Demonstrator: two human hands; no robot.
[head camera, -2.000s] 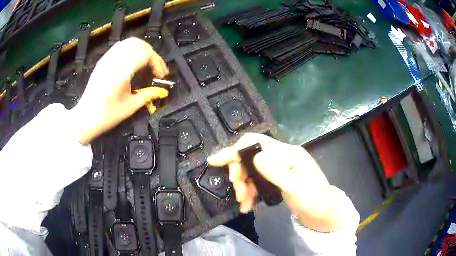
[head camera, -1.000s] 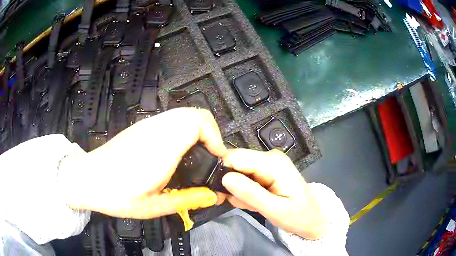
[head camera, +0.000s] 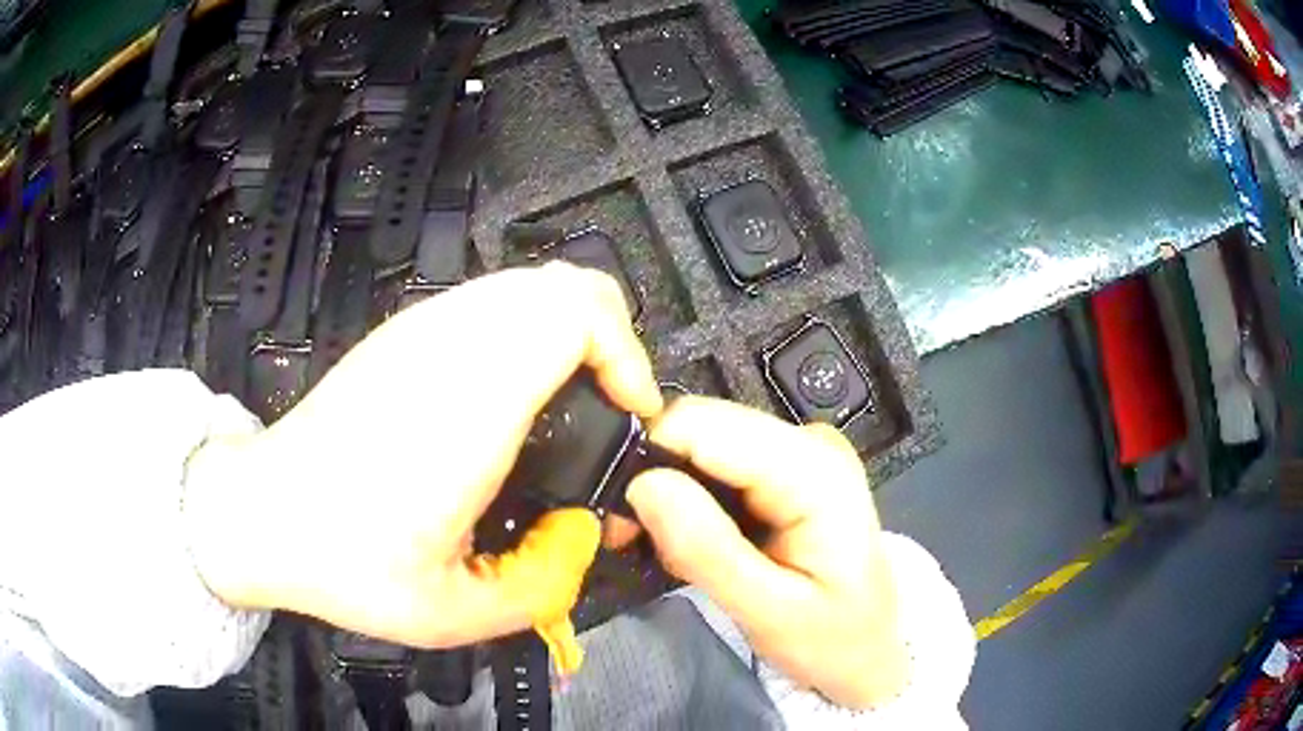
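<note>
My left hand (head camera: 443, 443), with an orange finger cot on the thumb, holds a dark watch case (head camera: 575, 440) between thumb and fingers. My right hand (head camera: 772, 528) pinches a black strap (head camera: 655, 460) end against the case's right edge. Fingers hide most of the strap and the joint, so I cannot tell whether it is attached. The dark foam tray (head camera: 843, 214) lies beyond my hands, with loose watch bodies (head camera: 752, 232) in its right pockets and one empty pocket at upper middle.
Strapped watches (head camera: 365, 172) lie crowded on the left. A pile of loose straps (head camera: 915, 57) lies on the green bench mat (head camera: 1000, 214) at upper right. Red material (head camera: 1136, 374) shows in a holder past the bench edge. A yellow floor line (head camera: 1057, 578) runs at lower right.
My left hand has brought a watch case from the tray to my right hand, where the case and strap end now meet. The view has shifted, so the tray sits higher and further right.
</note>
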